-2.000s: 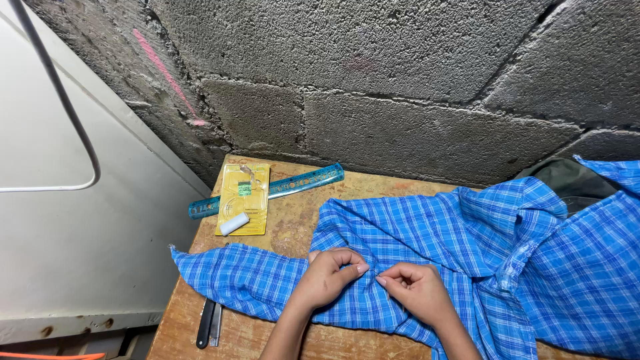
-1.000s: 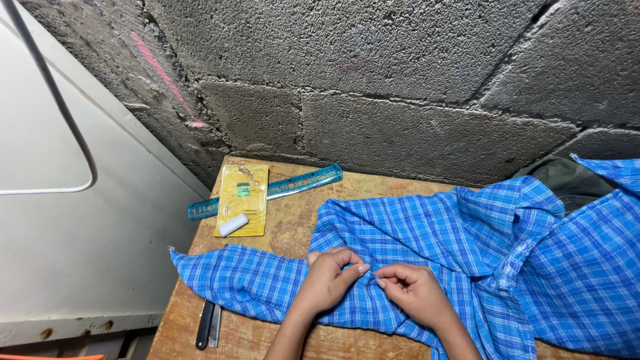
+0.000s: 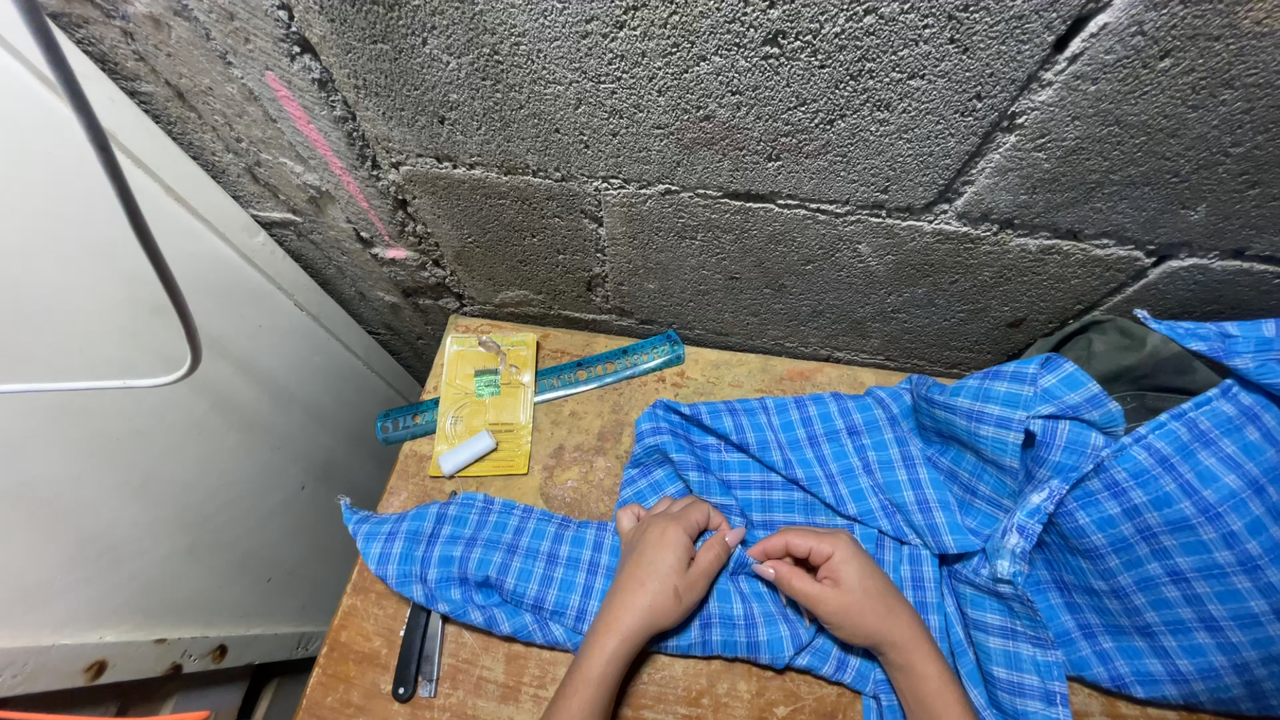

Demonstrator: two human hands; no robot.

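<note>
A blue and white plaid cloth garment (image 3: 800, 450) lies spread and folded across a wooden table. My left hand (image 3: 672, 565) pinches a fold of it between thumb and fingers. Close to its right, the thumb and index fingertips of my right hand (image 3: 835, 585) are pinched together at the same fold. Whether a needle or thread is between those fingertips is too small to tell.
On the wooden table (image 3: 580, 475), a yellow blister card (image 3: 512, 430) with a white cylinder (image 3: 467, 454) lies over a blue ruler (image 3: 610, 367). A black-handled tool (image 3: 408, 655) sits partly under the sleeve. Behind stands a concrete block wall (image 3: 780, 270); dark green cloth (image 3: 1130, 365) lies back right.
</note>
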